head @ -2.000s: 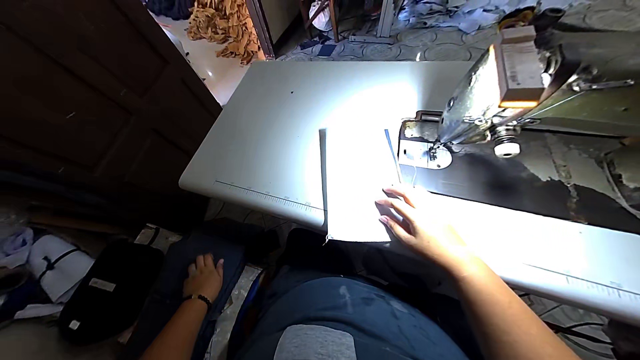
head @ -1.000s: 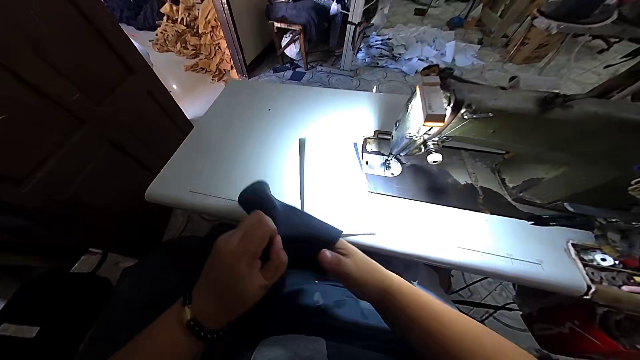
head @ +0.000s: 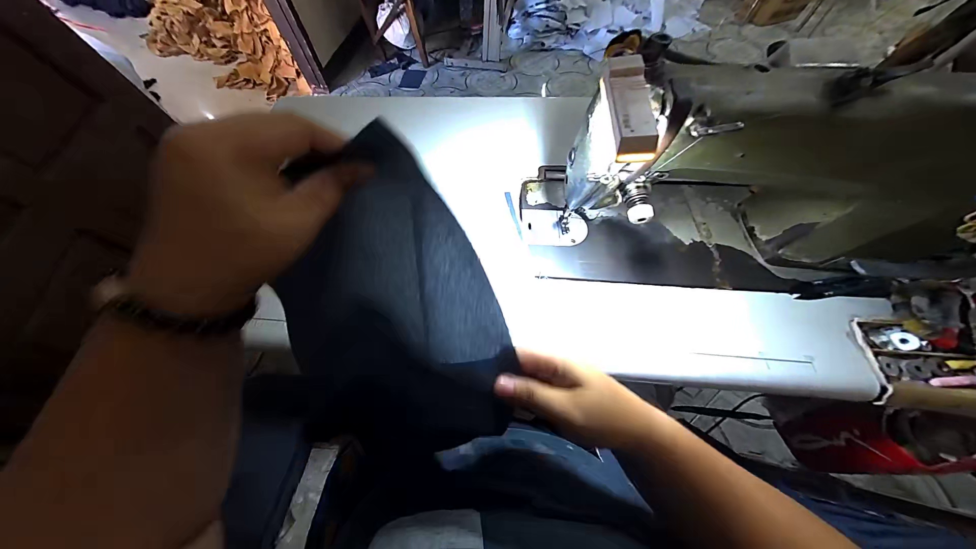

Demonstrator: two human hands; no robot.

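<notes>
A dark fabric piece (head: 412, 305) is stretched between my two hands above the front edge of a white sewing table (head: 648, 320). My left hand (head: 244, 198), a little blurred, grips its upper left corner between thumb and fingers. Lower down, my right hand (head: 564, 393) pinches the fabric's right edge. To the right of the cloth stands a sewing machine (head: 801, 145), its needle and presser foot (head: 566, 223) over a bright metal needle plate (head: 545, 229). A thin blue strip (head: 513, 213) lies just left of the plate. The fabric hides part of the tabletop.
A tray with bobbins (head: 905, 341) and small parts is set at the table's right end. Below it hangs something red (head: 846, 442). A dark wooden door (head: 61, 191) stands at the left. Tan fabric scraps (head: 221, 38) and pale scraps (head: 572, 23) lie on the floor beyond.
Two seconds ago my left hand rested on dark cloth at the left and my right on the table. Both then came together on the dark fabric; now my left hand has lifted and spread it out.
</notes>
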